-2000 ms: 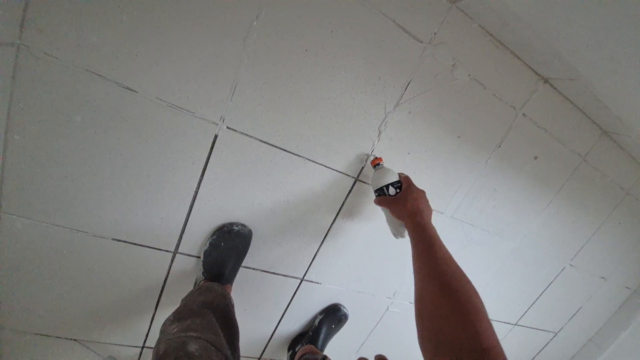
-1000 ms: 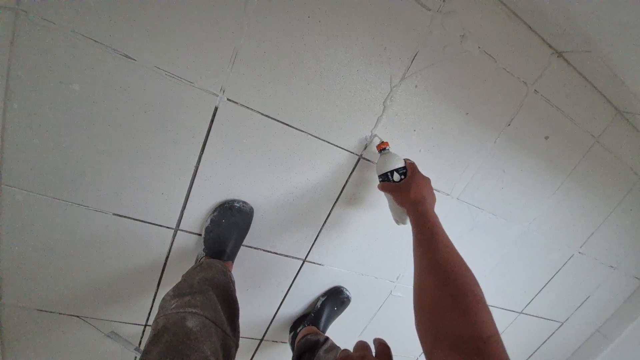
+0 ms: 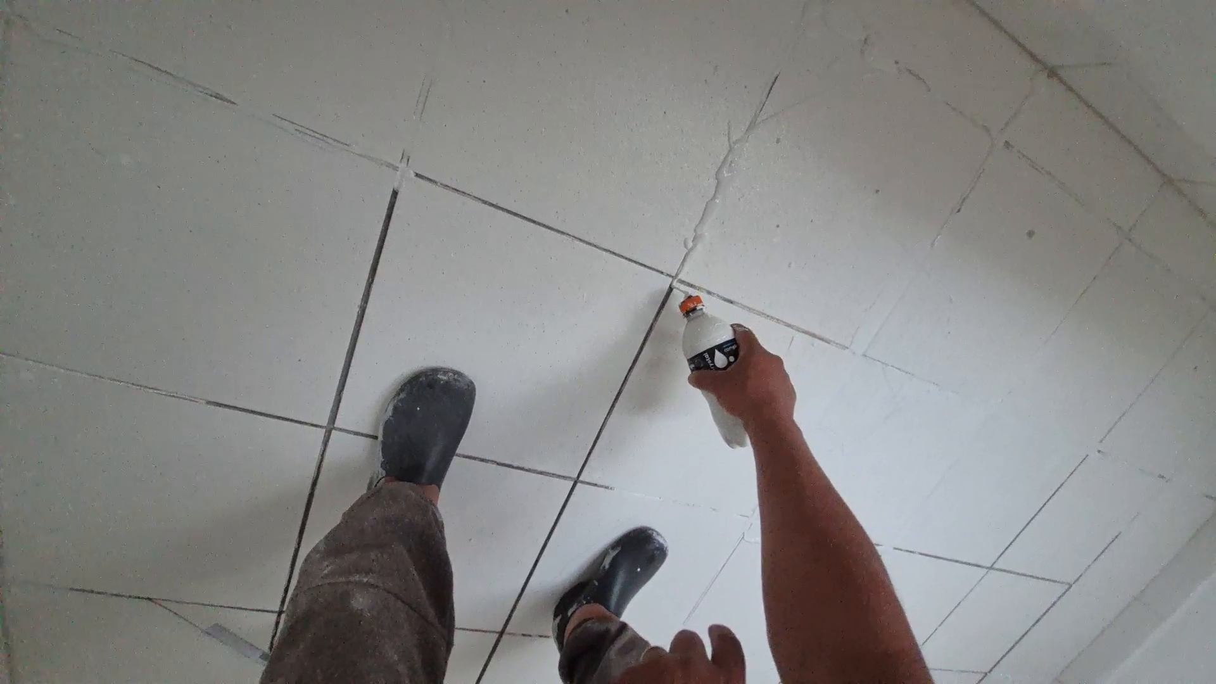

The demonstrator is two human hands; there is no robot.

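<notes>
My right hand [image 3: 755, 378] is wrapped around a plastic bottle [image 3: 711, 334] with a white filling, a dark label and an orange cap. The bottle is tilted, its nozzle at the crossing of two floor joints. A wet white bead of grout [image 3: 717, 185] runs from that crossing up along the joint between the tiles. Below the crossing the joint [image 3: 608, 418] shows dark. At the bottom edge my left hand [image 3: 689, 660] is partly in view near my knee, its fingers bent; no object shows in it.
My feet in dark rubber clogs [image 3: 427, 423] stand on the white tiled floor [image 3: 532, 313]. A small grey flat strip [image 3: 237, 643] lies at the lower left. The floor meets a wall [image 3: 1140, 76] at the upper right, and another edge runs along the lower right.
The bottle in my right hand has moved down along the joint toward the crossing, and the white bead behind it is longer. More of my left hand shows at the bottom.
</notes>
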